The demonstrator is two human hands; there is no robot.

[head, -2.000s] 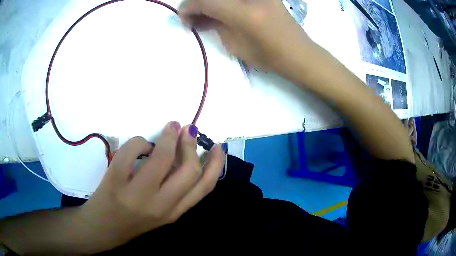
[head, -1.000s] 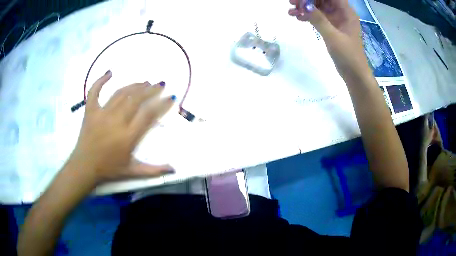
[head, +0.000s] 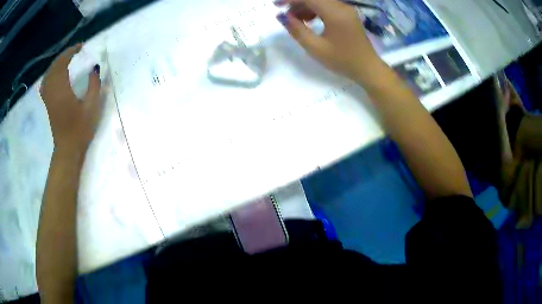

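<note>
My left hand (head: 71, 107) is at the far left edge of the white table (head: 208, 130), thumb and fingers apart around a pale patch; I see nothing held. My right hand (head: 327, 35) is over the table's far side beside the printed pictures, blurred, fingers loosely curled and apart, with nothing clearly held. A small grey-white case with ear-like corners (head: 236, 64) lies on the table between my hands. The housing and its red-and-black wire ring do not show.
Printed pictures (head: 410, 35) lie at the right, with a slim dark tool (head: 364, 5) at their top. A dark strip with a pale cable (head: 35, 59) runs past the far left edge. A pink-screened smartphone (head: 260, 225) is on my lap. Another person's sleeve (head: 526, 148) shows at right.
The housing with the wire ring has gone from view. My left hand has moved off it to the far left edge. My right hand has left the ring and is over the table's far side.
</note>
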